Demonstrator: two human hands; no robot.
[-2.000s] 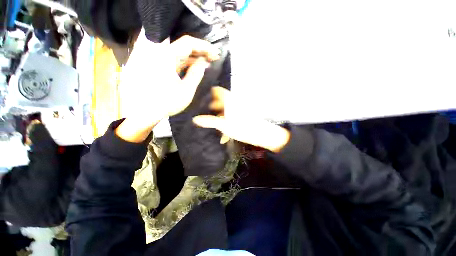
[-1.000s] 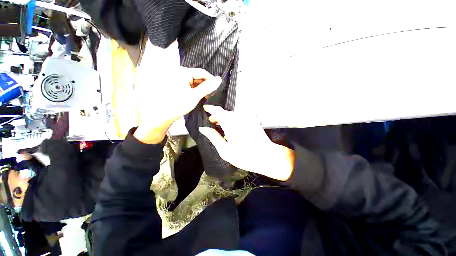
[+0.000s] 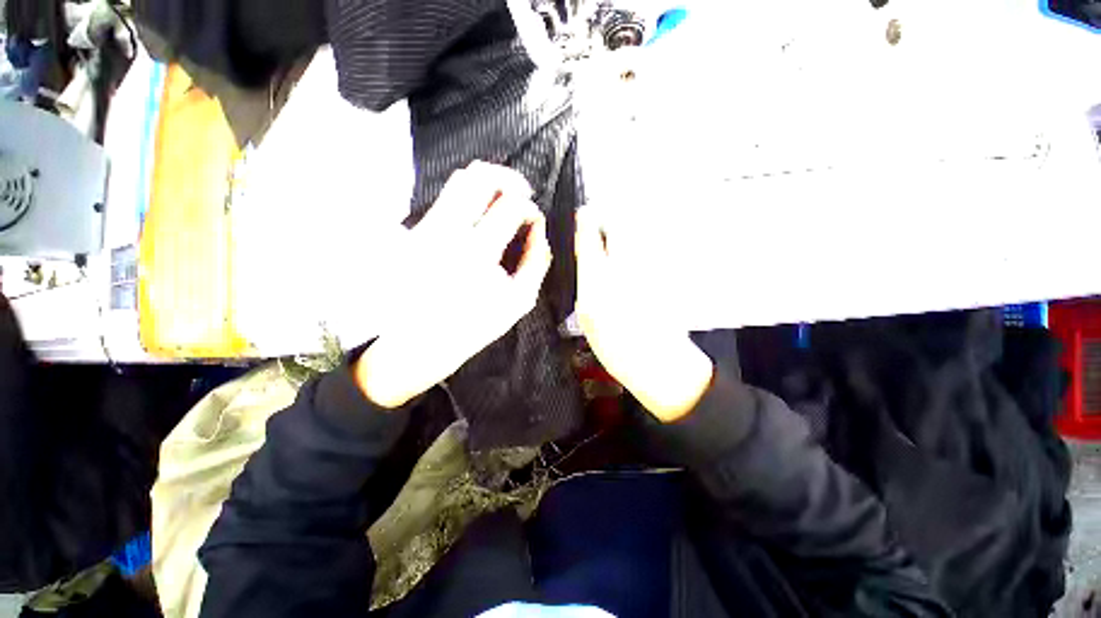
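A dark garment piece with fine pale pinstripes (image 3: 477,127) runs from the needle area (image 3: 580,42) at top centre down over the table's front edge. My left hand (image 3: 465,266) lies on it with curled fingers, gripping the cloth. My right hand (image 3: 622,302) is at the cloth's right edge, overexposed, with its fingertips pointing up; whether it holds the cloth cannot be told. The lower end of the piece hangs below both hands over a khaki cloth (image 3: 441,513) with thread scraps.
White table (image 3: 845,193) with a thin dark thread line on it. Yellow-orange board (image 3: 193,229) and grey box with fan grille (image 3: 54,181) at left. Black garment pile (image 3: 942,447) below the table at right, with a red crate-like object (image 3: 1077,368) beside it.
The view has shifted, so the fan box sits further left. My right hand has moved up beside the striped cloth and its fingers now point upward. My left hand remains on the cloth.
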